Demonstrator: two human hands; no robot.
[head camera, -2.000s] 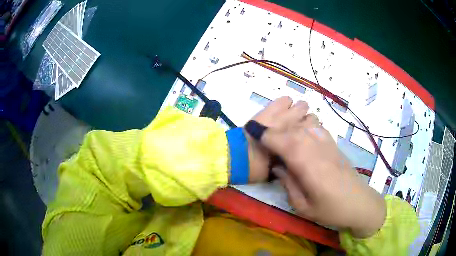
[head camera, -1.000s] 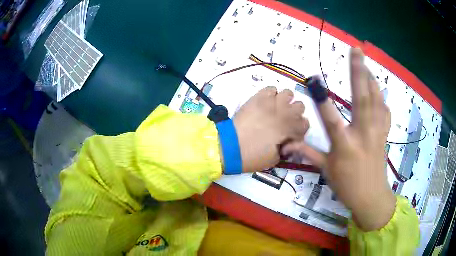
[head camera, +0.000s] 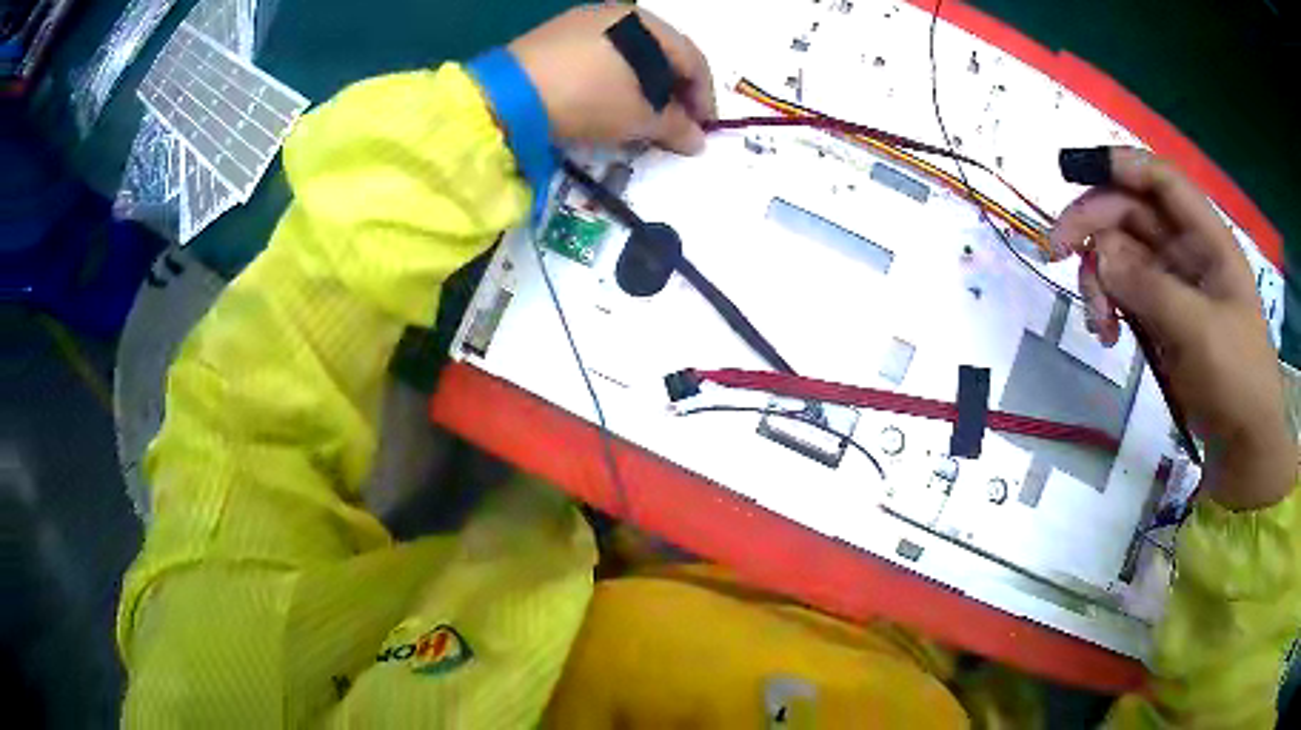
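Observation:
A white chassis back plate (head camera: 671, 456) lies before me. My left hand (head camera: 614, 79), black tape on its back, pinches a thin dark red wire (head camera: 799, 124) at the plate's upper left. My right hand (head camera: 1170, 271), black tape (head camera: 1086, 166) on a fingertip, holds the wires at the right; its exact grip is partly hidden. A multicolour cable (head camera: 913, 157) runs between the hands. A red wire harness (head camera: 856, 399) lies across the plate under a black tape piece (head camera: 972, 411), its dark connector (head camera: 684, 384) at the left end.
A black sleeved cable (head camera: 735, 321) with a round black piece (head camera: 649, 258) crosses the plate's left part. A green circuit board (head camera: 575, 235) sits near the left edge. A red-orange border (head camera: 571, 454) surrounds the plate. Pale gridded sheets (head camera: 221, 107) lie upper left.
My hands have moved apart, left hand up and left, right hand to the right. They now hold wires. The red harness and the tape across it have come into view.

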